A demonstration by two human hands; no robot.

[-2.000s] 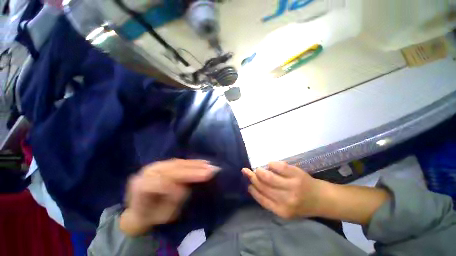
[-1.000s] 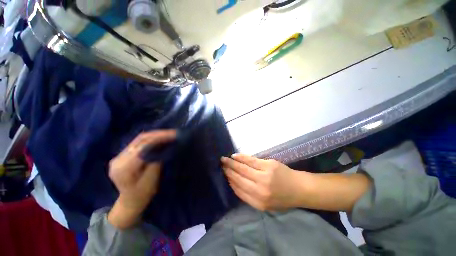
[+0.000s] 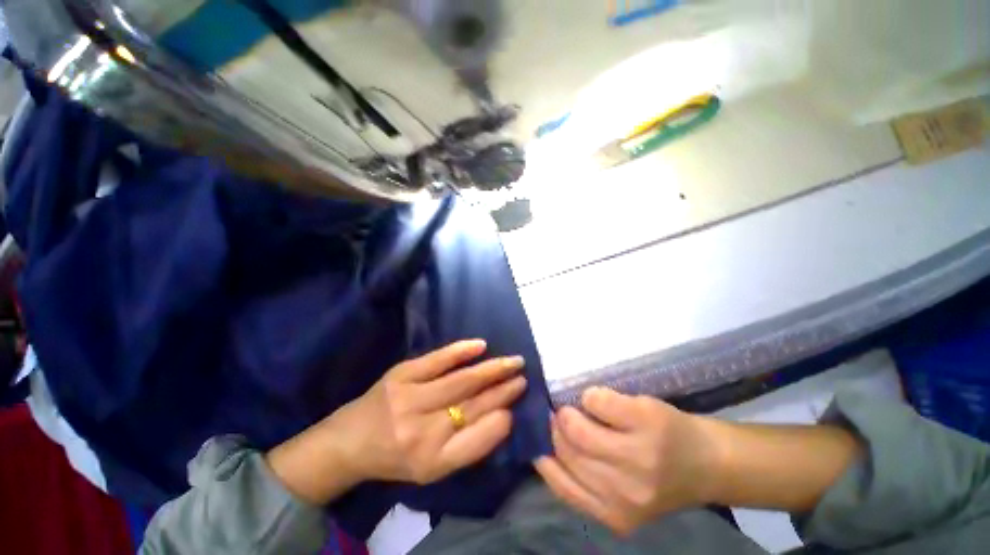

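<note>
A navy fabric panel (image 3: pixel 483 293) runs from under the needle area of the white sewing machine (image 3: pixel 608 43) down to my lap, with more navy cloth bunched to the left. My left hand (image 3: pixel 451 417) lies flat on the panel, fingers together and pointing right, a ring on one finger. My right hand (image 3: pixel 630 450) pinches the panel's right edge near the table's front edge. The presser foot and needle are hard to make out beside the thread tension dial (image 3: pixel 494 165).
Yellow-and-green thread snips (image 3: pixel 668 125) and a tan label (image 3: pixel 940 132) lie on the machine bed. A measuring strip (image 3: pixel 760 358) follows the table's front edge. A large chrome guard (image 3: pixel 217 130) looms at upper left. Red cloth (image 3: pixel 54 488) is at lower left, a blue crate (image 3: pixel 942 369) at right.
My left hand has let go of the gathered cloth it lifted and now lies on the flattened panel, further right. My right hand stays at the edge, slightly lower. The view has shifted.
</note>
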